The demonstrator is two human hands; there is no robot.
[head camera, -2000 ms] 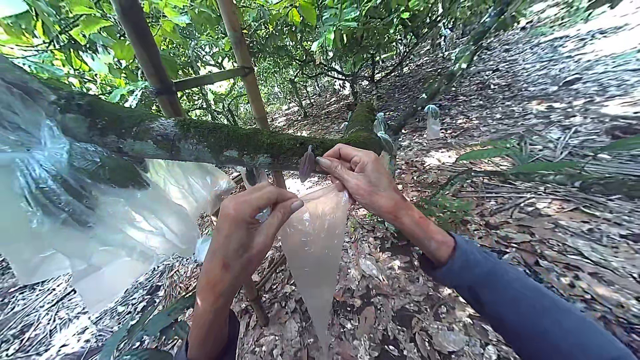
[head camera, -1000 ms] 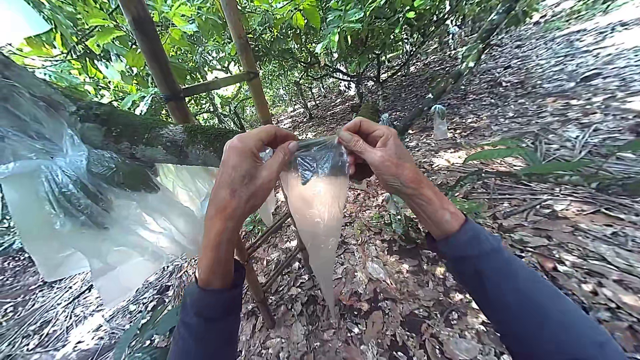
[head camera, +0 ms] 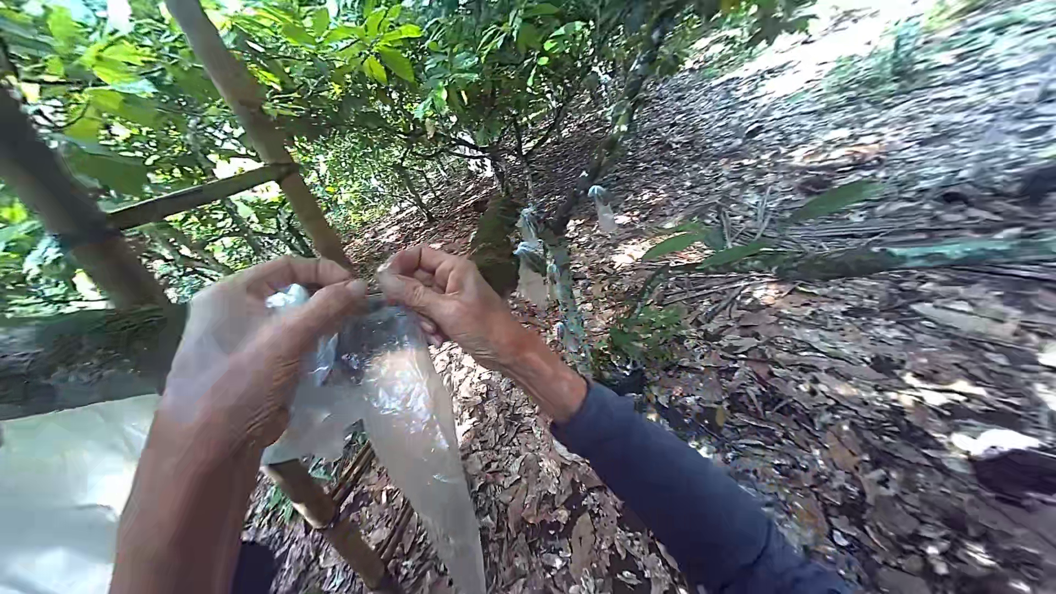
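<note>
Both of my hands pinch the top edge of a clear plastic bag [head camera: 421, 421], which hangs below them and narrows toward the bottom. My left hand [head camera: 256, 338] grips it between thumb and fingers, with crumpled clear plastic showing around that hand. Close beside it, my right hand [head camera: 445, 301] pinches the bag's edge near the left fingertips. A larger sheet of translucent plastic [head camera: 66, 487] hangs at the lower left, under a mossy branch [head camera: 82, 355]. The pod seen earlier is not visible now.
A bamboo ladder [head camera: 272, 148] leans at the left, its lower part passing beneath the bag. Bagged pods [head camera: 532, 268] hang by a thin trunk ahead, another bag [head camera: 604, 210] just beyond. A fallen branch [head camera: 891, 260] lies at the right over leaf litter [head camera: 833, 363].
My hands have come closer together along the bag's top edge. Two seconds ago the right hand was at a small dark pod by the mossy branch. The view has shifted noticeably.
</note>
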